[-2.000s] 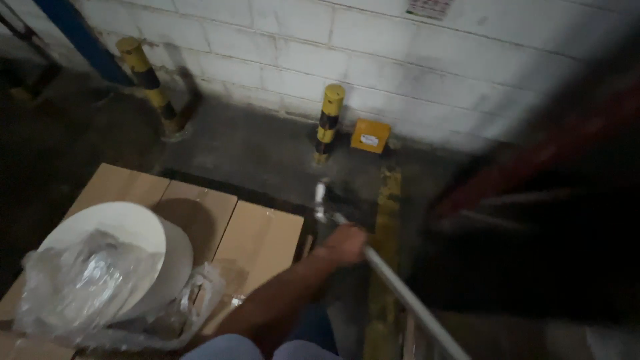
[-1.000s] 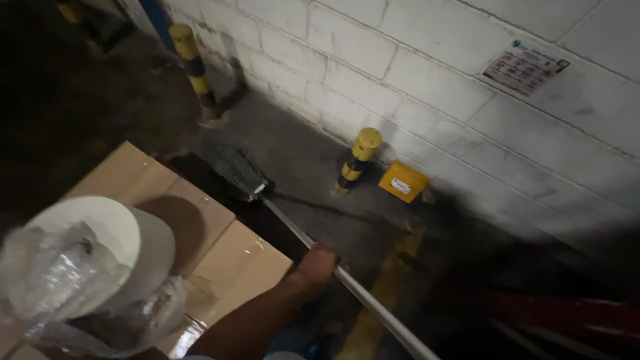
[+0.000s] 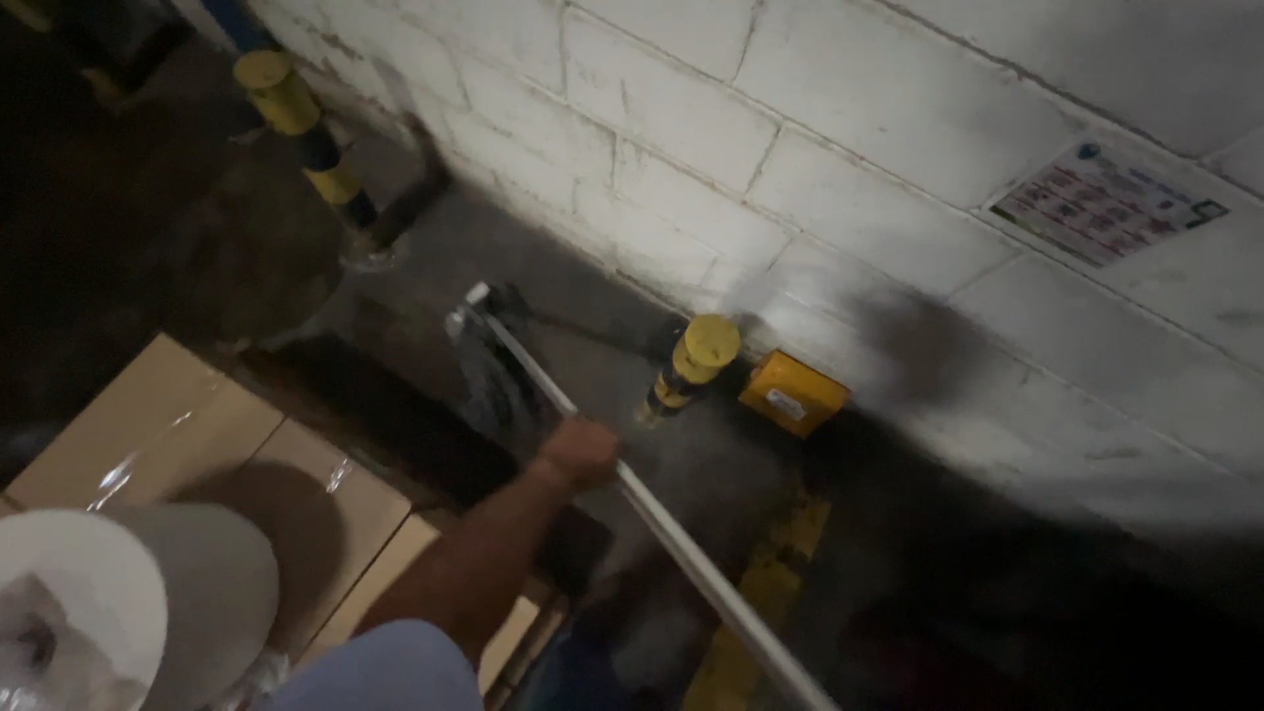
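My left hand (image 3: 583, 454) is closed around the pale pole (image 3: 681, 543) of what looks like a mop. The pole slants from the lower right up to a light-coloured clamp (image 3: 478, 294). Below the clamp, the blurred strands of the mop head (image 3: 494, 380) lie over the dark floor, between two black-and-yellow bollards. My right hand is out of view; the pole's near end runs off the bottom edge.
Cardboard boxes (image 3: 128, 434) stand at lower left, with a white round tub or roll (image 3: 222, 583) and clear plastic on top. Near the painted block wall (image 3: 671, 148) are a near bollard (image 3: 706, 346), a farther bollard (image 3: 286, 99) and a yellow box (image 3: 795, 393). A yellow line (image 3: 760, 602) marks the floor.
The mop head, near the boxes' far edge a second ago, is now farther from them, out on the floor between the bollards. My left hand keeps its grip. The view has turned and shifted.
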